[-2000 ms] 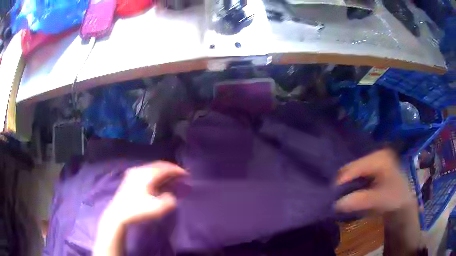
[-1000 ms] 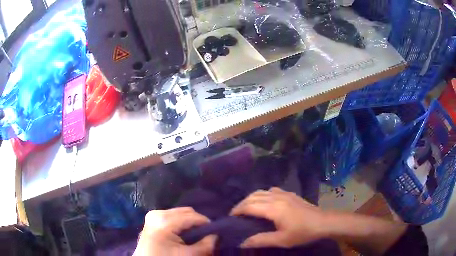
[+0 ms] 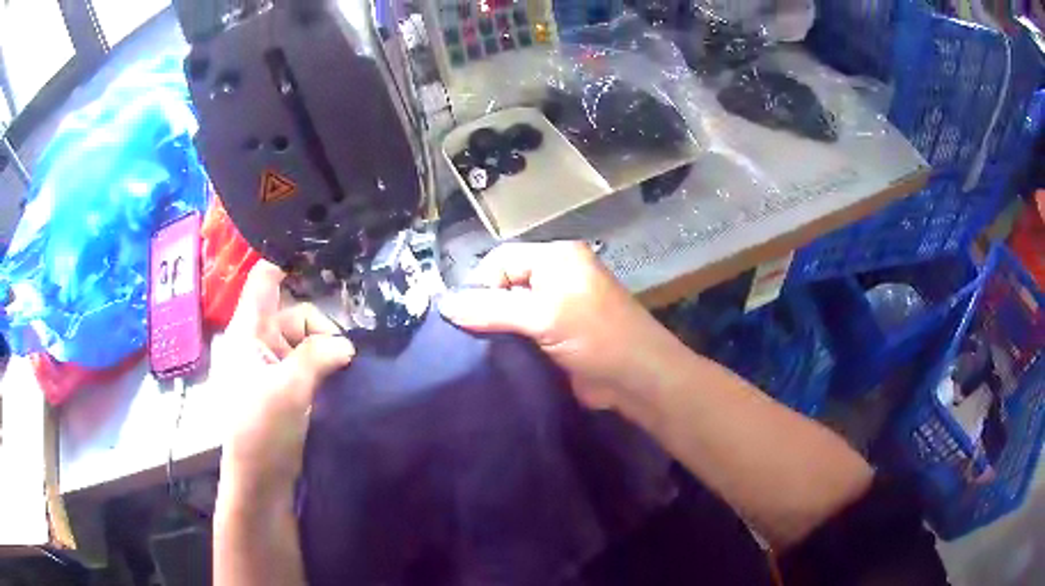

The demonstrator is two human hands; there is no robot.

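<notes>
A dark purple garment (image 3: 447, 458) hangs from both hands, its upper edge at the button clamp (image 3: 395, 280) under the head of the button-sewing machine (image 3: 304, 126). My left hand (image 3: 287, 366) pinches the cloth edge at the left of the clamp. My right hand (image 3: 550, 309) pinches the cloth at the right of the clamp. The needle plate is hidden under the cloth and hands. No button can be made out in the clamp.
A cream tray (image 3: 539, 200) with several black buttons stands right of the machine, beside clear plastic bags with dark contents (image 3: 625, 115). A pink phone (image 3: 174, 298) and blue bag (image 3: 97, 218) are at left. Blue crates (image 3: 974, 389) stand at right.
Both hands have moved from the lap up and forward to the machine, bringing the cloth edge to the clamp. The hands are now farther apart, and the snips are mostly hidden behind my right hand.
</notes>
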